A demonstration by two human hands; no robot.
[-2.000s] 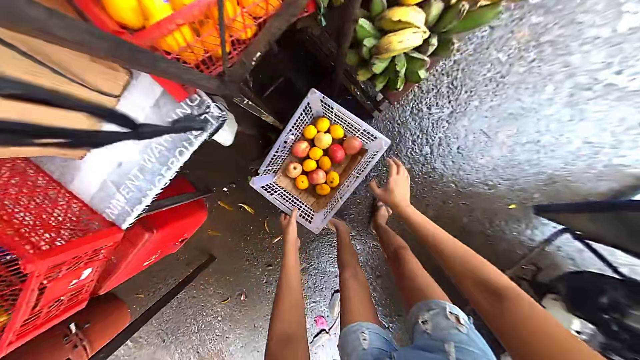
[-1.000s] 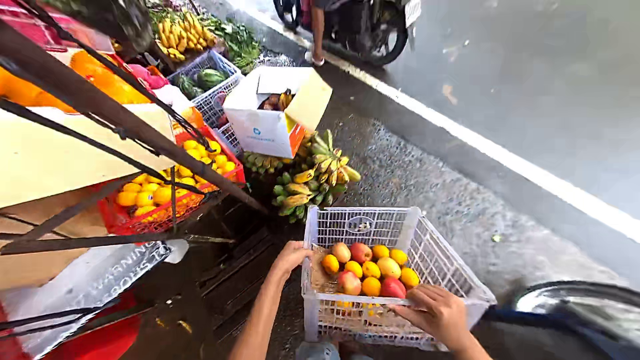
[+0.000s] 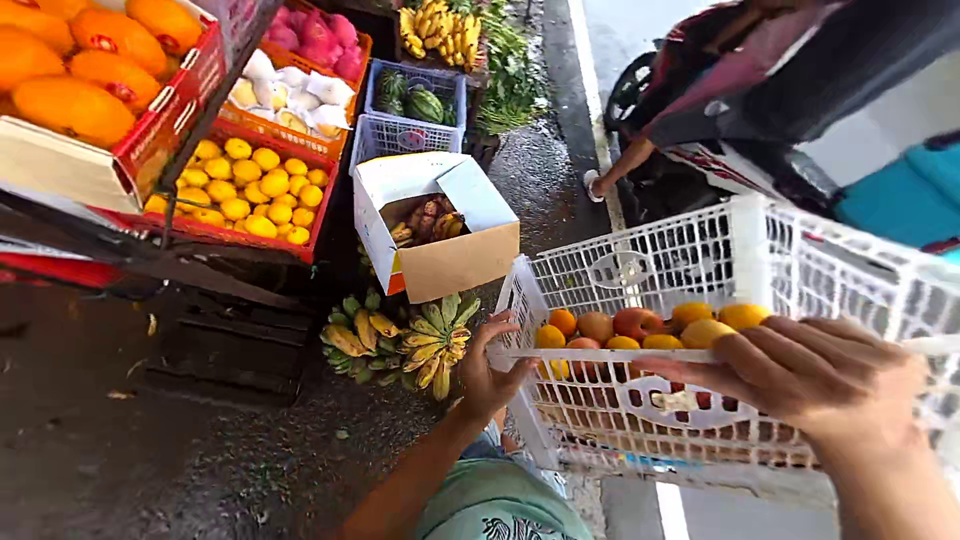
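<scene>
A white plastic mesh crate, raised off the ground in front of my body, holds orange and yellow round fruits and several reddish apples. At its left end, my left hand grips the corner, thumb and fingers around the rim. My right hand is closed over the near rim toward the right end, with the fingers partly hiding the fruit. The crate's right end runs out of view. Just left of my left hand, green and yellow bananas lie low by the stand.
An open cardboard box of bananas stands beyond them. A red crate of yellow fruit, a box of large orange fruit and a blue-grey crate of watermelons are at the left. A person on a motorcycle is at the upper right.
The crate was low by my feet two seconds ago; it is now raised, with both hands on it. My right hand was apart from it then. A person on a motorcycle now shows close by. The view has swung.
</scene>
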